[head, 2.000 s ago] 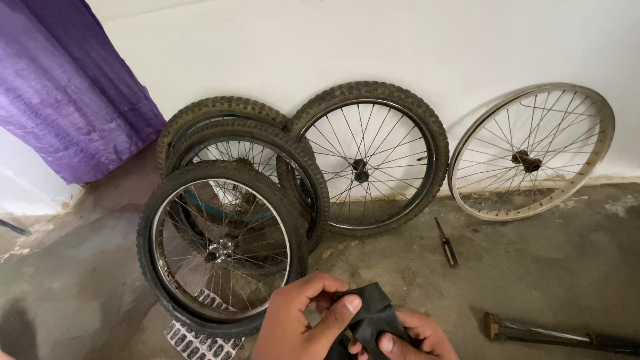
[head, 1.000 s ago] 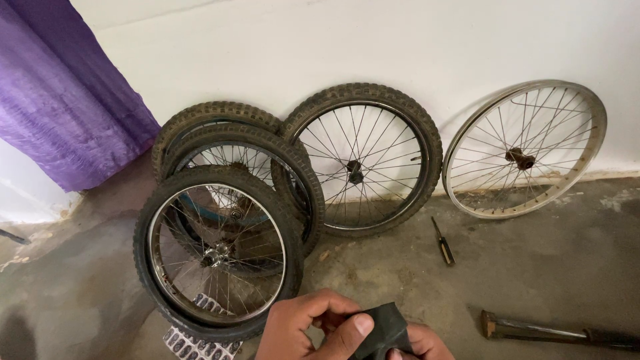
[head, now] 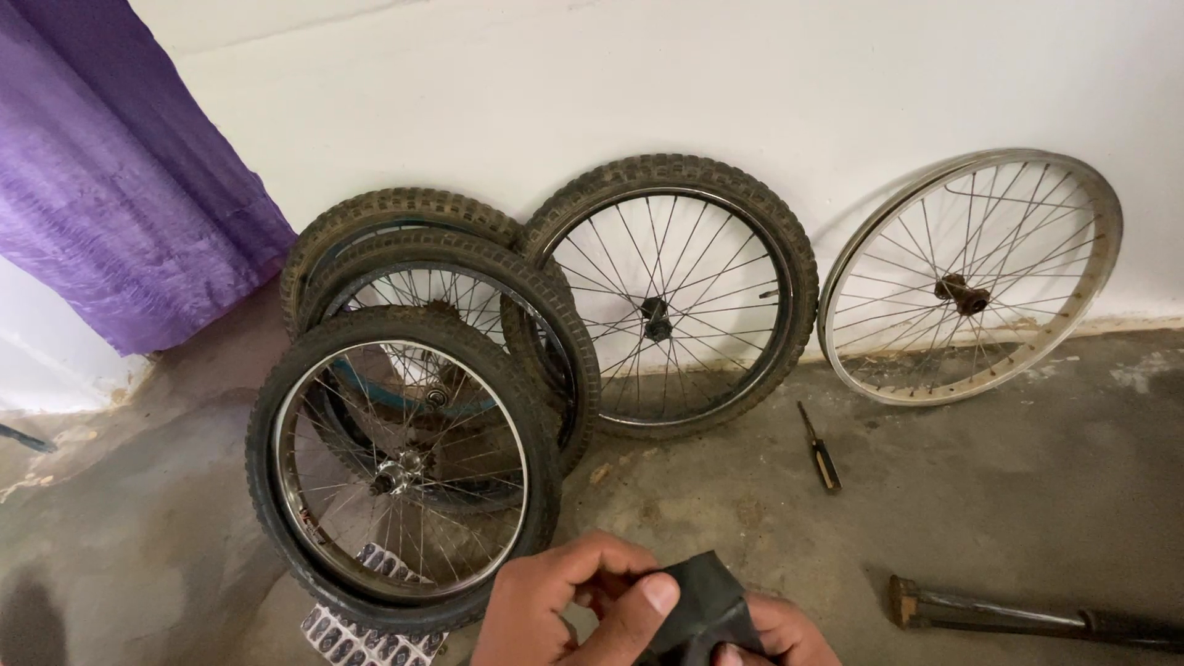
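My left hand [head: 578, 601] pinches a piece of dark rubber-like sheet [head: 705, 601] between thumb and fingers at the bottom middle. From the other side, my right hand [head: 786, 634] grips the same piece low down, partly cut off by the frame's lower edge. Just left of my left hand stands a bicycle wheel with a black tyre [head: 264, 462] and a silver rim. Beyond both hands, a screwdriver [head: 820, 451] with a dark handle lies on the concrete floor.
Knobby-tyred wheels [head: 407, 203] overlap behind the front one. Another tyred wheel [head: 800, 305] and a bare-rimmed wheel [head: 1110, 231] lean on the white wall. A sheet of patches or blister-like items [head: 356, 640] lies under the front wheel. A metal tool [head: 1017, 615] lies lower right; a purple curtain [head: 139, 185] hangs left.
My hands stay on the dark piece, which has turned somewhat between my fingers. The wheels and the screwdriver have not moved.
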